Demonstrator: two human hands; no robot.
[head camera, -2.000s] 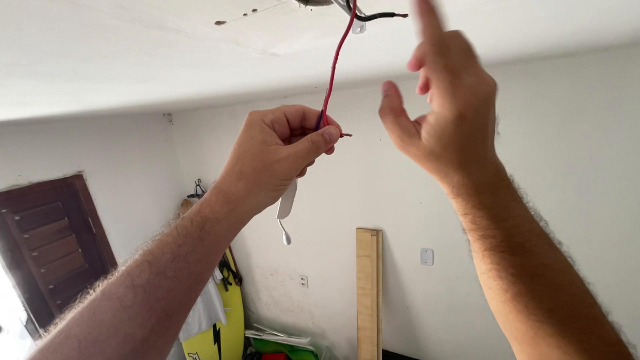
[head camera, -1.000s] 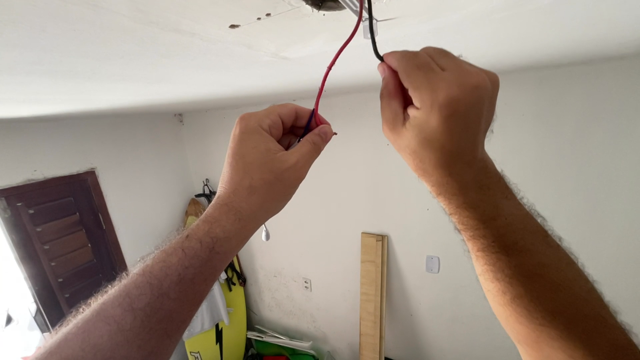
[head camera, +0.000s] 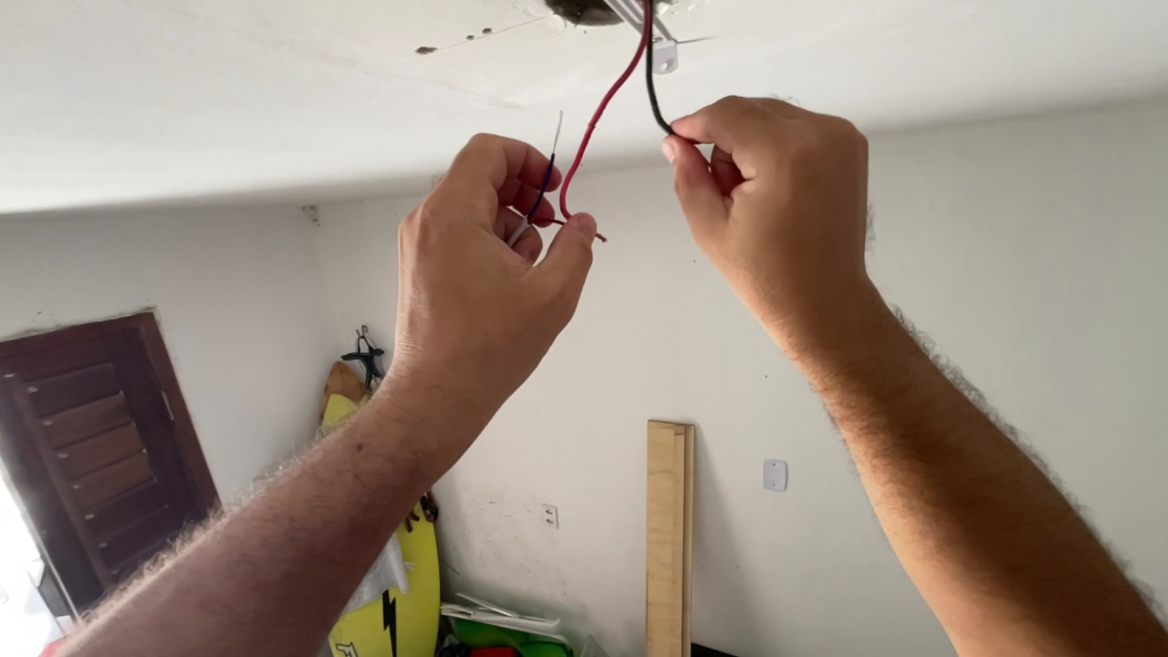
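A red insulated wire [head camera: 598, 114] and a black insulated wire [head camera: 653, 87] hang from a hole in the ceiling [head camera: 584, 11], beside a pale metal bracket [head camera: 664, 57]. My left hand [head camera: 493, 265] holds thin wires: a dark blue one [head camera: 545, 187] with a bare tip pointing up, and the end of a white cable [head camera: 519, 232]. The red wire's lower end meets my left thumb, and a brownish wire end sticks out past it. Pinched between thumb and forefinger of my right hand [head camera: 776, 173] is the lower end of the black wire; its tip is hidden.
Wooden boards [head camera: 669, 538] lean on the far wall, between a wall socket [head camera: 549, 516] and a white cover plate [head camera: 775, 474]. A yellow surfboard [head camera: 415, 584] stands in the left corner, near a dark wooden door [head camera: 100, 447]. Green and red items lie at the bottom.
My right hand, off the wires two seconds ago, took hold of the black wire and now draws it down. My left fingers have spread, showing the blue wire and white cable end.
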